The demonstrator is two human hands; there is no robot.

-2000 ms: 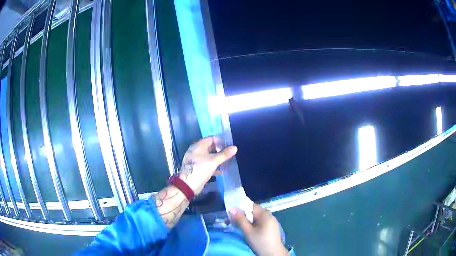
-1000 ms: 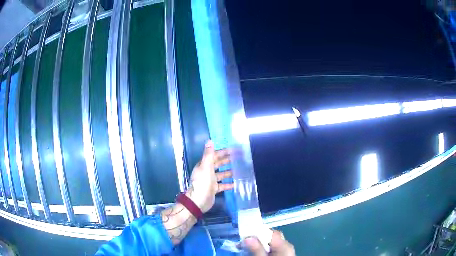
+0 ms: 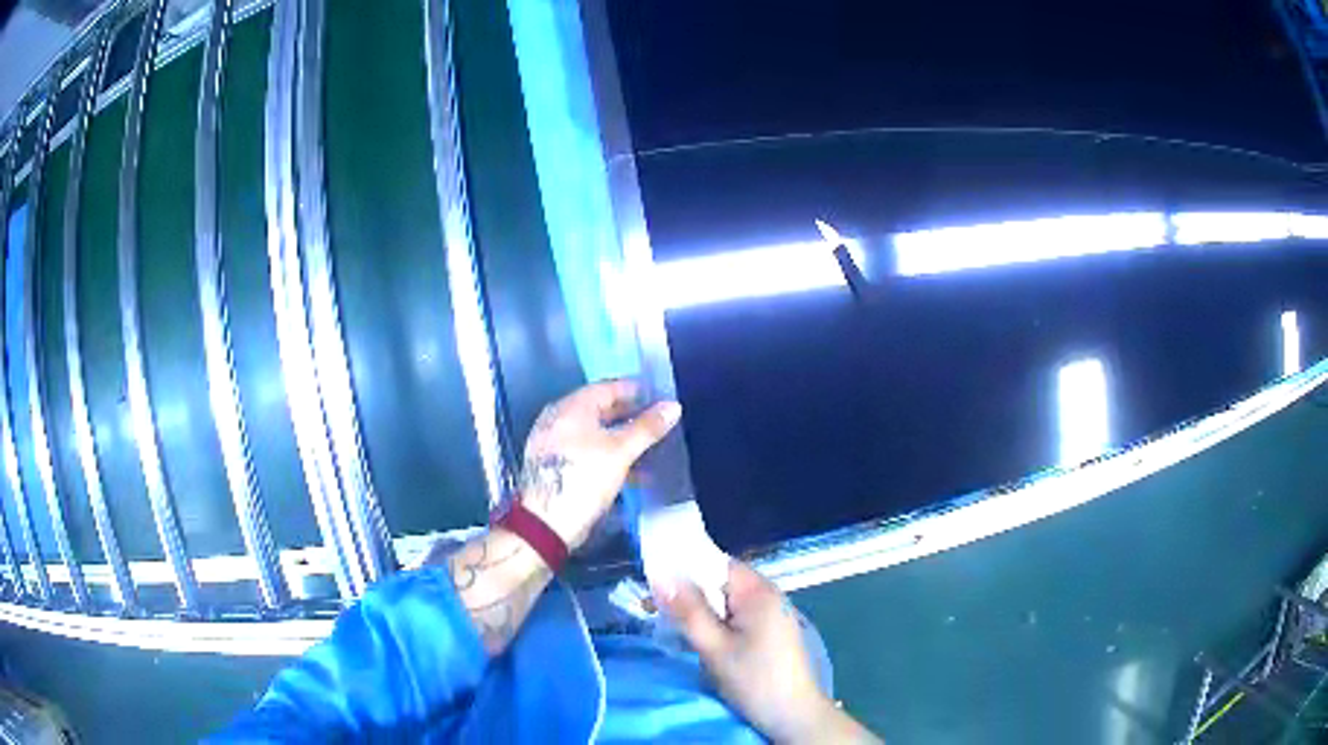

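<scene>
A glossy black panel (image 3: 903, 379) lies flat on the right, reflecting ceiling lights as white bars. A bright blue strip (image 3: 561, 160) with a clear, shiny edge runs along its left side. My left hand (image 3: 594, 451), with a red wristband, pinches the strip's edge between thumb and fingers. My right hand (image 3: 743, 640) holds a white piece (image 3: 682, 546) at the strip's near end, at the panel's near corner. Whether the piece is tape or film I cannot tell. A thin dark stick with a pale tip (image 3: 840, 259) lies on the panel.
Shiny metal rollers (image 3: 226, 364) over a green surface fill the left. A white side rail (image 3: 932, 539) curves along the near side, with green floor (image 3: 1005, 640) beyond it. A metal frame (image 3: 1253, 670) stands at the lower right.
My left hand was spread open beside the strip a second ago and now pinches its edge. My right hand has shifted up and left in view. The camera view has also shifted.
</scene>
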